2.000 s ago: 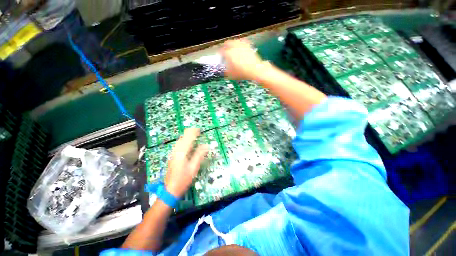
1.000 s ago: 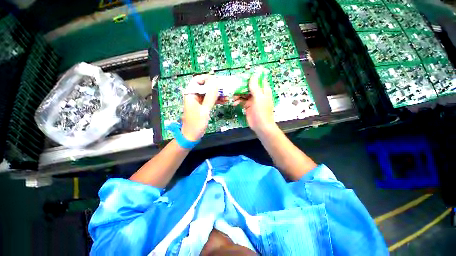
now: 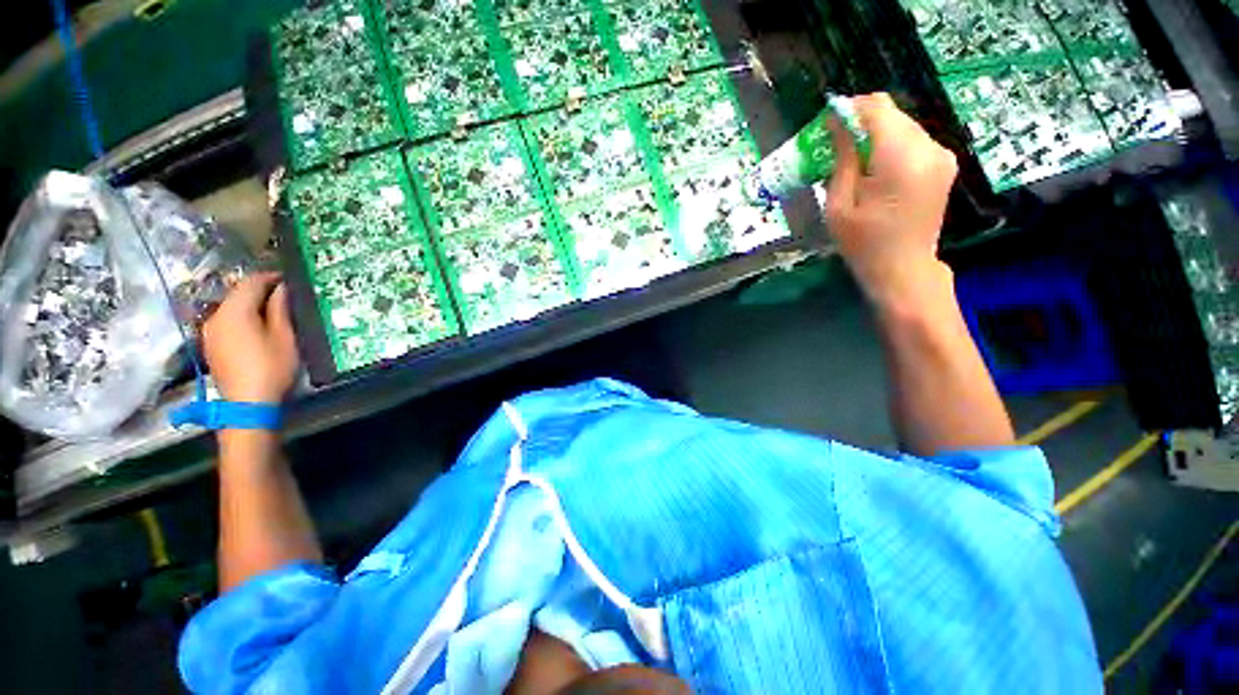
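Green circuit boards (image 3: 510, 177) lie in two rows on a black tray (image 3: 302, 306). My right hand (image 3: 890, 190) grips a white and green tube (image 3: 804, 160) at the tray's right edge, its tip pointing left over the lower right board. My left hand (image 3: 253, 346), with a blue wrist strap (image 3: 228, 416), is at the tray's lower left edge beside the bag. Its fingers are partly curled and the palm is hidden, so I cannot tell whether it holds anything.
A clear bag of silvery pieces (image 3: 82, 319) lies left of the tray. A blue cord (image 3: 79, 82) hangs at the left. Stacked trays with green boards (image 3: 1039, 102) stand at the upper right. A blue object (image 3: 1039, 326) is below them.
My hands have parted. The right moved right with the tube; the left let go of it and moved left to the tray's edge. The view has shifted, so the tray sits higher and further left.
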